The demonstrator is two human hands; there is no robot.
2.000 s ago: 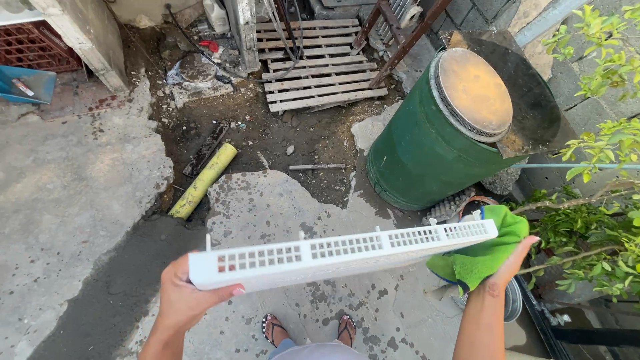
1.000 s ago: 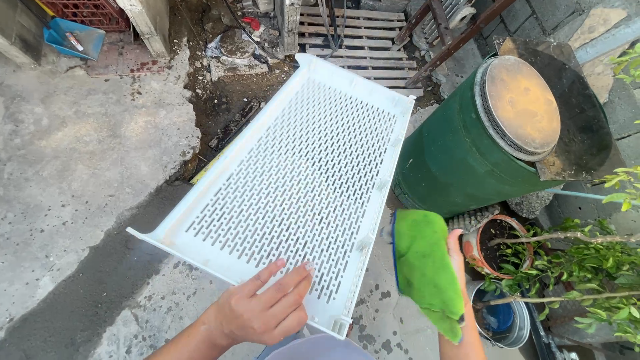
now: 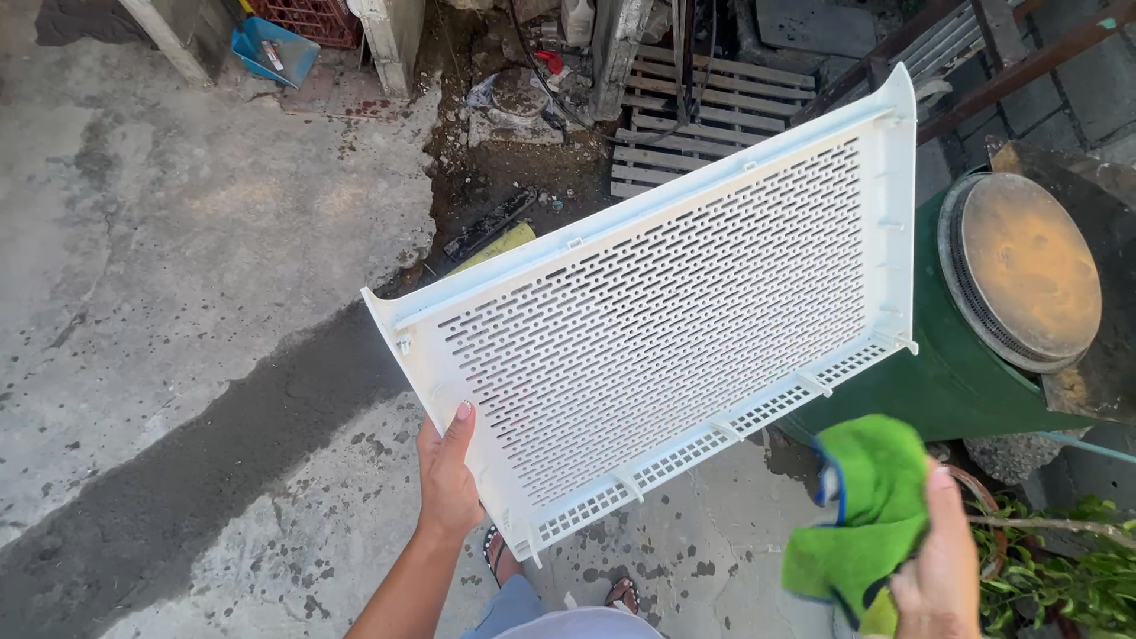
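Note:
A white perforated plastic panel (image 3: pixel 657 311) with raised edges and small clips is tilted in front of me, its slotted face toward the camera. My left hand (image 3: pixel 451 475) grips the panel's lower left edge, thumb on the inner face. A green cloth with a blue edge (image 3: pixel 865 506) hangs bunched from my right hand (image 3: pixel 941 559), right of the panel's lower right part and apart from it. The right hand is slightly blurred, and the cloth hides part of its fingers.
A green drum (image 3: pixel 941 390) with a round metal lid (image 3: pixel 1029 266) stands at right, above a leafy plant (image 3: pixel 1083 568). Wooden slats (image 3: pixel 710 124) lie behind the panel beside broken ground. A blue dustpan (image 3: pixel 275 51) rests at upper left. The concrete floor (image 3: pixel 222 266) has a wet strip.
Two seconds ago the panel was seen edge-on; now its slotted face shows. Since one second ago it has been turned, and my left hand has moved to its left edge. The cloth stays in my right hand.

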